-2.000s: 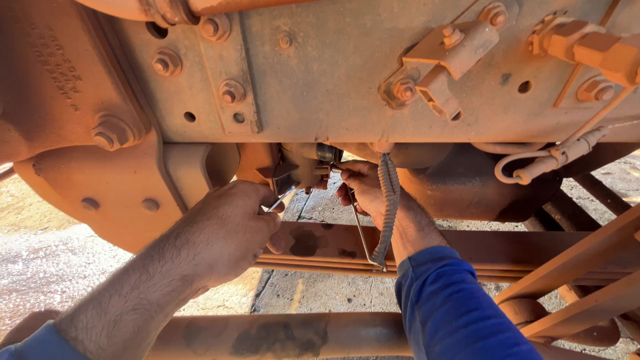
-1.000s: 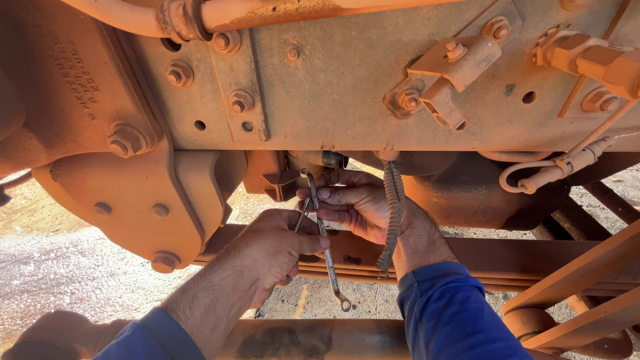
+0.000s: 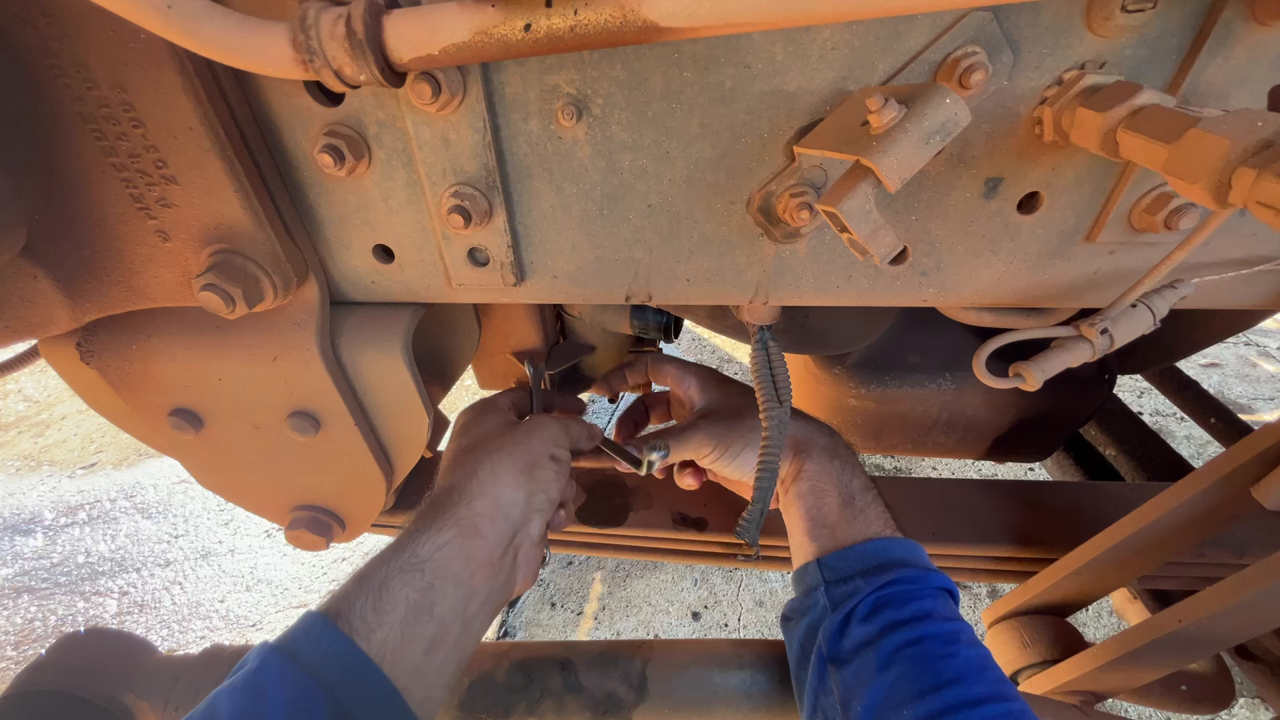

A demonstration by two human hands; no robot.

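Below the lower edge of a steel frame rail [image 3: 640, 200], my left hand [image 3: 515, 470] is closed on metal wrenches. One wrench end [image 3: 537, 375] stands up above its fingers, and a ring-shaped wrench end [image 3: 652, 458] sticks out to the right toward my other hand. My right hand [image 3: 700, 420] is just right of it, fingers curled and partly spread near the fitting; whether it grips anything is not clear. A black cylindrical fitting [image 3: 655, 323] shows above the right fingers. Corrugated conduit [image 3: 768, 430] hangs in front of my right wrist.
Dust-covered bolts and a bracket [image 3: 865, 150] project from the rail. A rounded suspension plate [image 3: 230, 400] is at left, a leaf spring [image 3: 950, 515] runs behind the hands, and a round bar [image 3: 620, 680] crosses below. A cable loop [image 3: 1040, 360] hangs at right.
The long wrench, which pointed down between my hands one second ago, now lies across from my left hand toward the right. My right fingers have moved off the wrench's upper end.
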